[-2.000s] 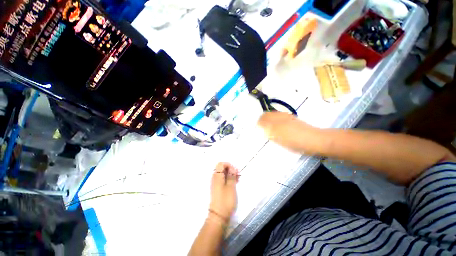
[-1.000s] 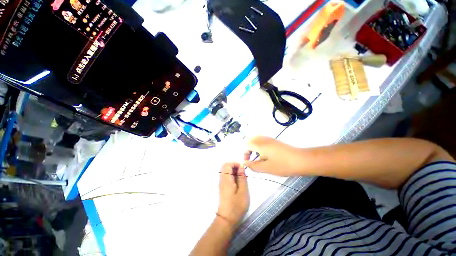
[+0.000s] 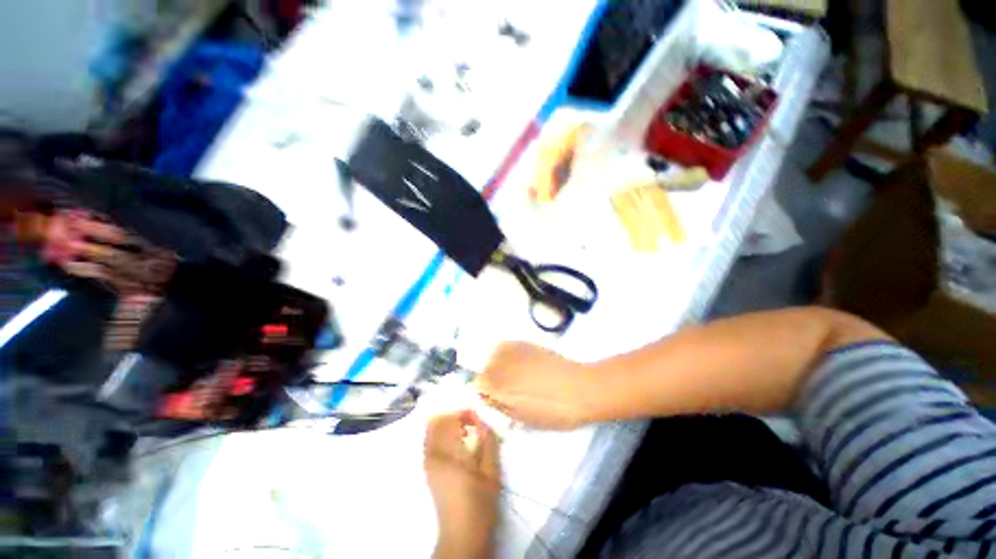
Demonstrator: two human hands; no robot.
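Note:
My left hand (image 3: pixel 463 450) is just below the needle area, fingers bent together around a small pale piece (image 3: pixel 471 438), blurred and hard to make out. My right hand (image 3: pixel 535 384) is right beside it, close to the needle area (image 3: pixel 439 363), with its fingertips pointing left. Blur hides whether it grips anything. A thin dark thread runs from near the hands down to the right. Any larger cloth is lost against the white table (image 3: pixel 328 480). Black scissors (image 3: pixel 555 297) lie above my right hand.
A black pad with silvery pins (image 3: pixel 426 197) is on the machine arm. A tan block (image 3: pixel 647 216), an orange holder (image 3: pixel 558 164) and a red parts box (image 3: pixel 712 118) are further up to the right. The dark, blurred phone (image 3: pixel 246 355) is at left. The table's front edge (image 3: pixel 710 268) runs diagonally.
The view has turned and blurred, and the phone has shifted left and down in it. My right hand has gone from the scissors to my left hand, and both are now closer to the needle area.

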